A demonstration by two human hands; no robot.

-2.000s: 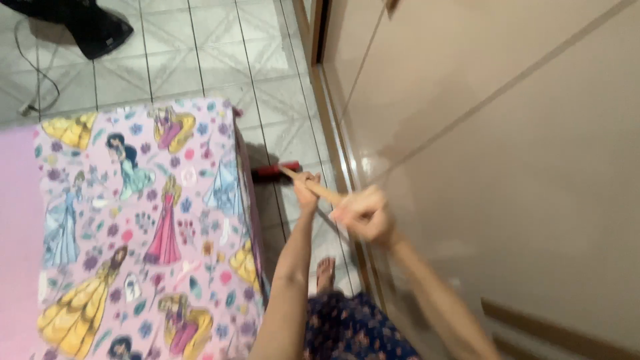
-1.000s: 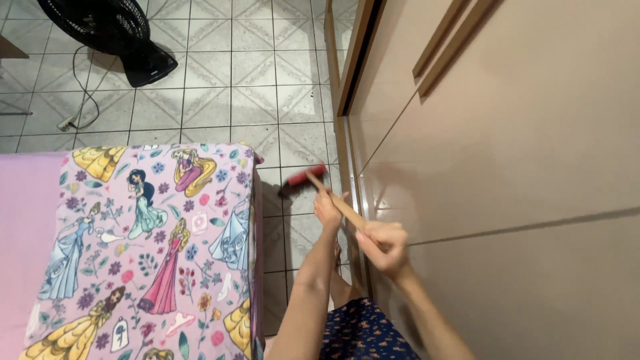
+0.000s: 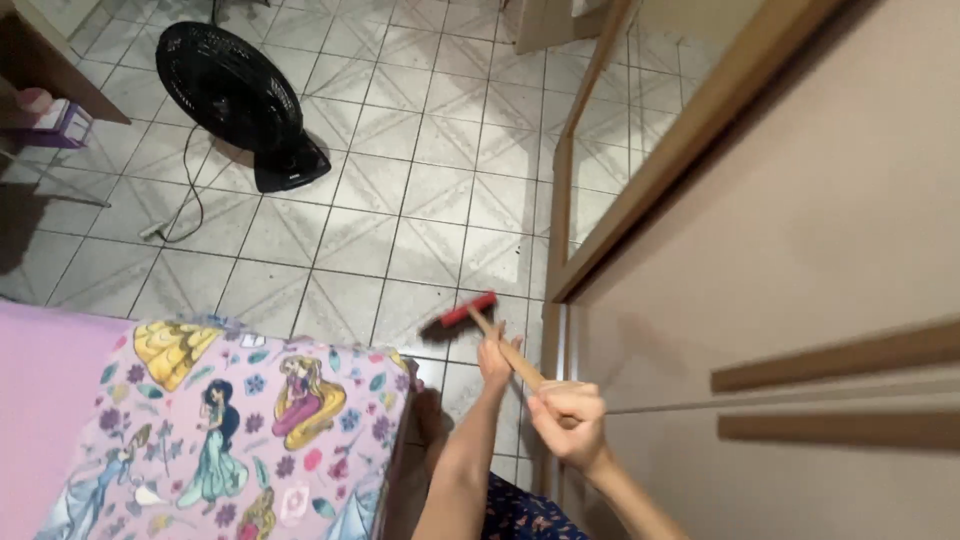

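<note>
A broom with a red head [image 3: 470, 309] and dark bristles is at the tiled floor, between the bed corner and the wardrobe. Its light wooden handle [image 3: 523, 365] slants down to the right, toward me. Lower on the handle, nearer the broom head, is my left hand [image 3: 498, 358], with the handle against its palm and some fingers spread; how firmly it grips is hard to see. My right hand [image 3: 570, 420] is closed around the upper end of the handle, close to the wardrobe door.
A bed with a princess-print blanket [image 3: 255, 442] fills the lower left. Beyond it a black fan [image 3: 232, 94] stands on the floor [image 3: 420, 187], its cord and plug beside it. The wardrobe [image 3: 787, 247], with wooden door handles and a mirror [image 3: 637, 90], runs along the right.
The view has swung up to show more floor and the whole fan. Both hands stay on the broom, and its red head now shows farther past the bed corner.
</note>
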